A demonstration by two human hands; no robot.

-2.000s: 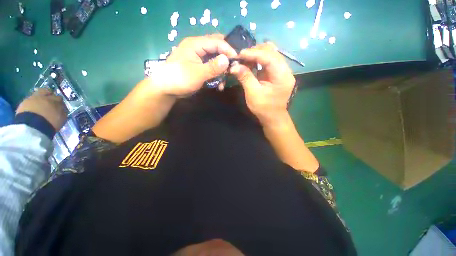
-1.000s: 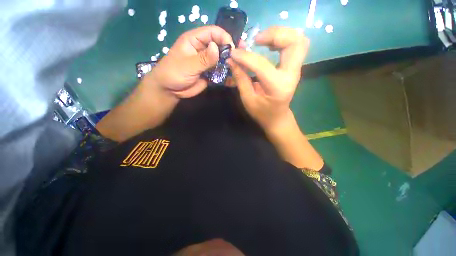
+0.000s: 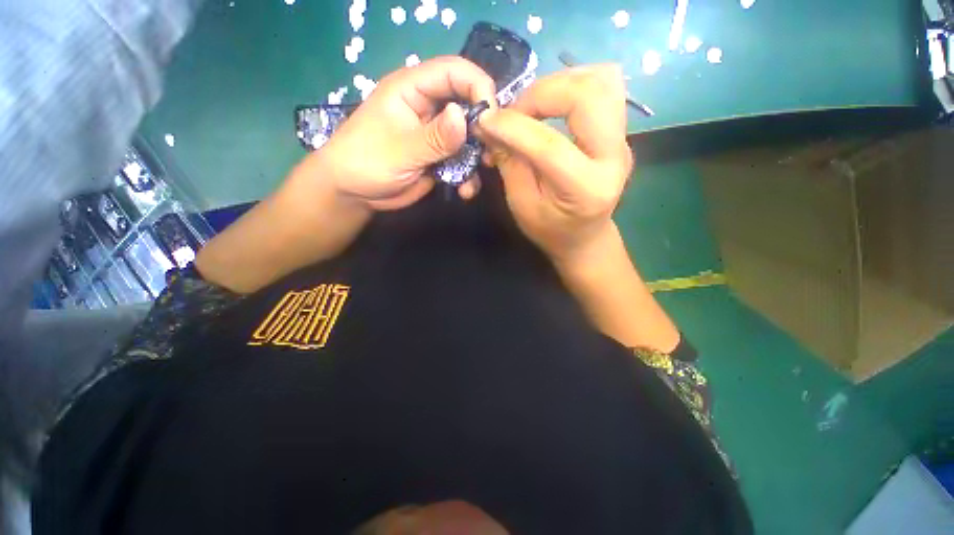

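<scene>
My left hand point(image 3: 392, 141) holds a half-assembled phone body point(image 3: 457, 167), its speckled lower end showing below the fingers. A small black part point(image 3: 477, 110) is between the fingertips of both hands, at the phone body. My right hand point(image 3: 570, 146) pinches at this part with thumb and index finger; how firmly is hidden by the fingers. Another black phone body point(image 3: 500, 54) lies on the green bench just beyond my hands. One more phone piece point(image 3: 318, 123) lies beside my left hand, partly covered.
Small white pieces point(image 3: 426, 10) are scattered on the bench. A thin tool point(image 3: 638, 106) lies behind my right hand and a white stick point(image 3: 678, 23) farther back. Phone trays point(image 3: 123, 235) are at left, another at far right. A person's pale sleeve point(image 3: 84, 94) covers the upper left. A cardboard box point(image 3: 826, 240) stands at right.
The coworker's arm has moved from the lower left across the upper left, uncovering part of the tray again since the middle frame. My hands stay together at the phone body, with slightly shifted fingers.
</scene>
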